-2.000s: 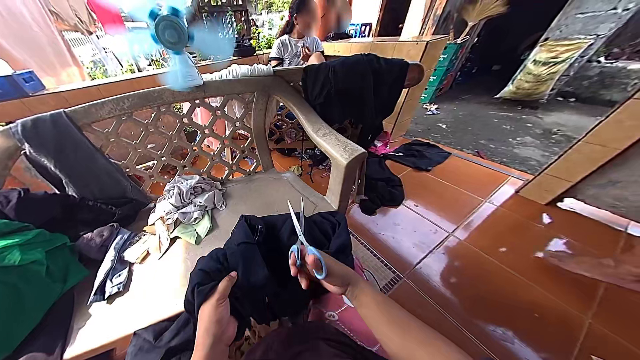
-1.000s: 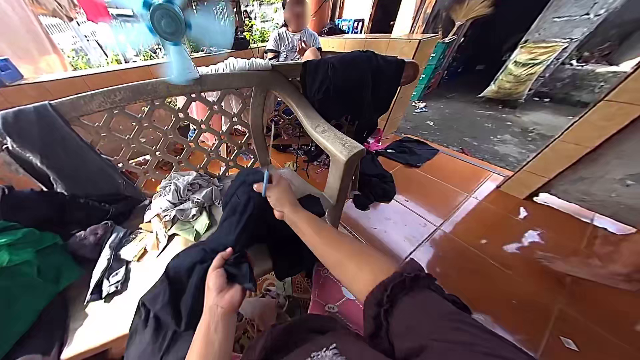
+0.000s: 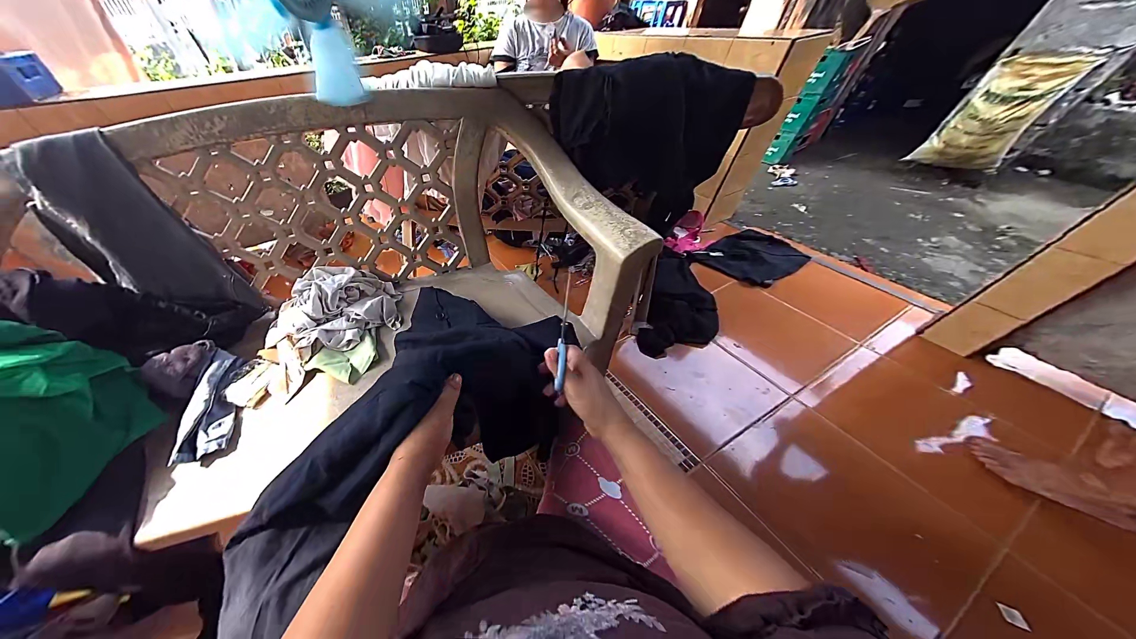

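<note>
Dark navy cloth (image 3: 355,426), seemingly a garment, hangs over the front of the plastic bench seat and spreads toward my lap. My left hand (image 3: 433,426) grips it near the middle. In my right hand (image 3: 581,386) is a pair of scissors (image 3: 562,351) with light blue handles, its blades upright beside the cloth's right edge. On the seat, left of the cloth, lie a crumpled grey cloth (image 3: 342,306), a light green scrap (image 3: 348,359) and a folded denim piece (image 3: 206,417).
The bench armrest (image 3: 612,226) rises just beyond my right hand. Black cloth (image 3: 657,115) drapes over another seat. More black cloth (image 3: 754,256) lies on the tiled floor. Green fabric (image 3: 67,426) is at the left. A person (image 3: 543,43) is behind the bench; a bare foot (image 3: 1056,479) shows at right.
My right hand and the scissors have moved away from the bench's middle toward the armrest since a second ago. The dark cloth is now spread out wider between my hands.
</note>
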